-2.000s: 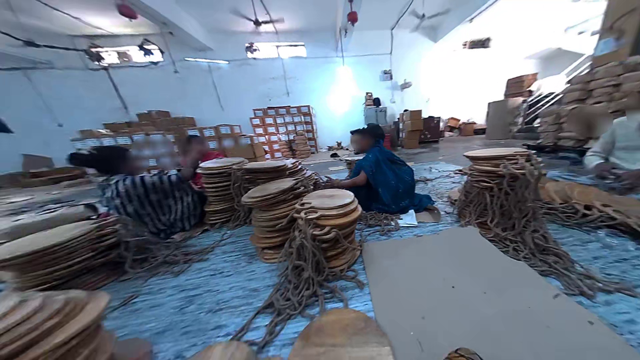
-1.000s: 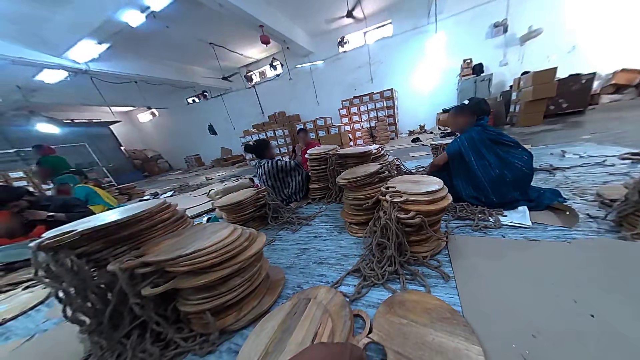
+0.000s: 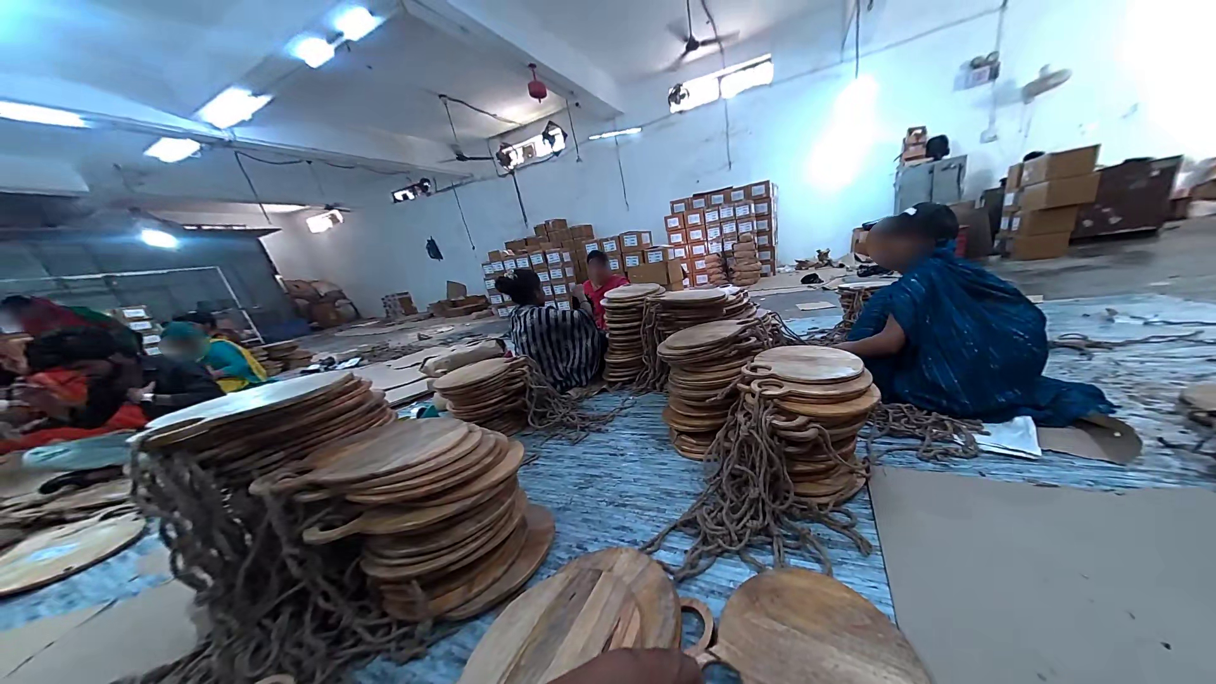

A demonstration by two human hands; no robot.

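Observation:
At the bottom edge a small part of one of my hands [image 3: 627,668] shows, over a round wooden board [image 3: 579,613] with visible strips; which hand it is and whether it grips the board cannot be told. Right of it lies another round wooden board [image 3: 817,632] with a ring handle [image 3: 698,622]. To the left rise a stack of round boards [image 3: 437,513] and a taller stack [image 3: 266,408] with brown ropes [image 3: 256,560] hanging down. Ahead, a further stack [image 3: 812,366] has knotted ropes [image 3: 750,475] at its front.
A person in blue [image 3: 950,332] sits on the floor at right; a person in striped clothing [image 3: 556,337] sits farther back. More people [image 3: 76,370] sit at far left. A grey cardboard sheet [image 3: 1045,570] lies at right. Labelled cartons [image 3: 722,228] stand along the back wall.
The view has swung left, bringing the people and roped stacks at left into sight. Part of a hand at the bottom edge shows a second ago and now.

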